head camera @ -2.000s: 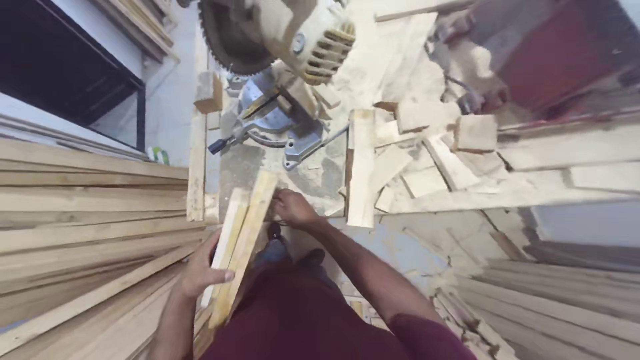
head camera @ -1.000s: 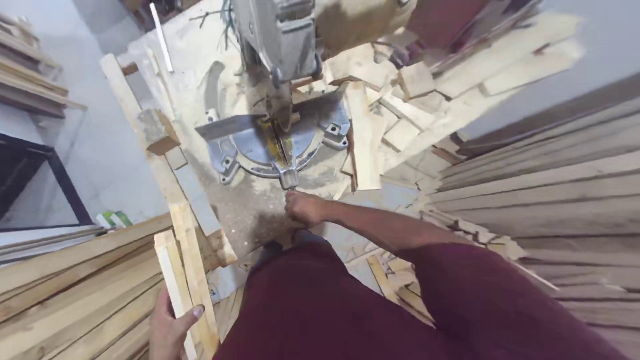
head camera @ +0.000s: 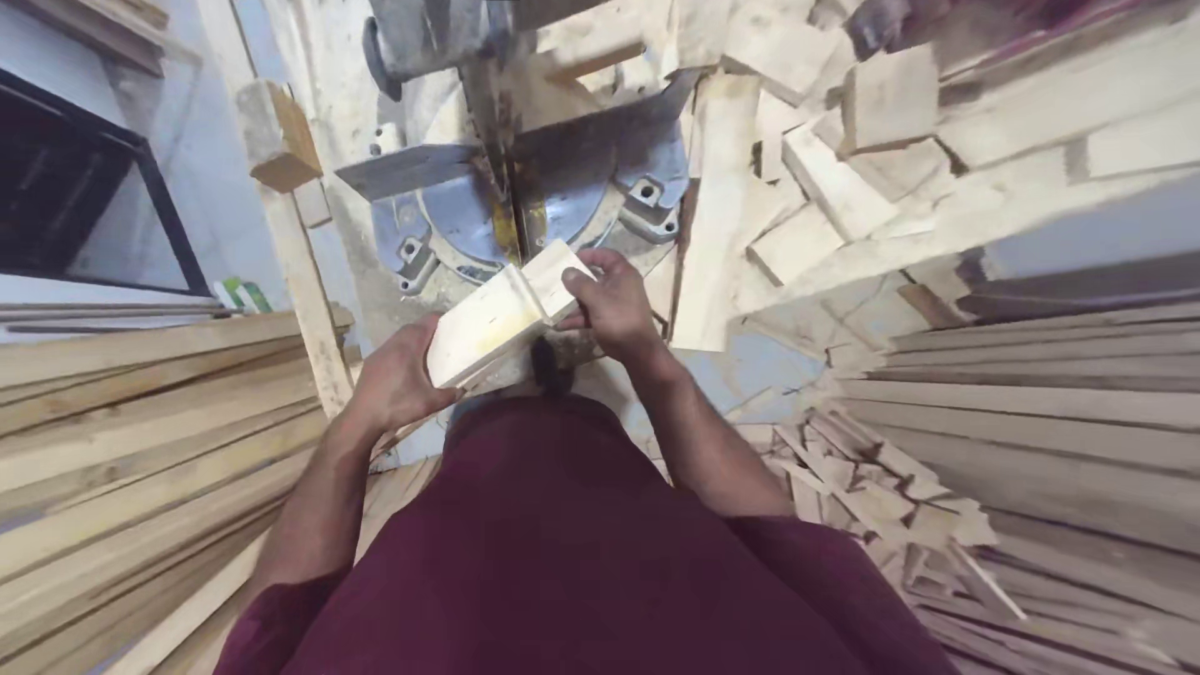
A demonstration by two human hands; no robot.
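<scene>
My left hand point(head camera: 401, 375) grips the lower left end of a pale wooden block point(head camera: 487, 323), its thumb along the near edge. In my right hand point(head camera: 609, 305) is a smaller wooden piece point(head camera: 555, 272), pinched between thumb and fingers and touching the block's upper right end. Both pieces are held over the front of a miter saw's base point(head camera: 572, 202), just in front of its turntable. The saw's head point(head camera: 431, 47) stands above and behind the fence; part of it is outside the view.
Several offcuts point(head camera: 797, 244) and an upright board point(head camera: 717, 216) lie right of the saw. A block point(head camera: 279, 136) rests on a long strip point(head camera: 305, 291) at left. Stacked boards flank me on the left point(head camera: 141, 403) and right point(head camera: 1059, 403). A scrap pile point(head camera: 881, 487) lies low at right.
A second ago my left hand was at the long strips at lower left and my right hand at the saw's front. Now both hands are together, holding short wooden pieces. The view has shifted.
</scene>
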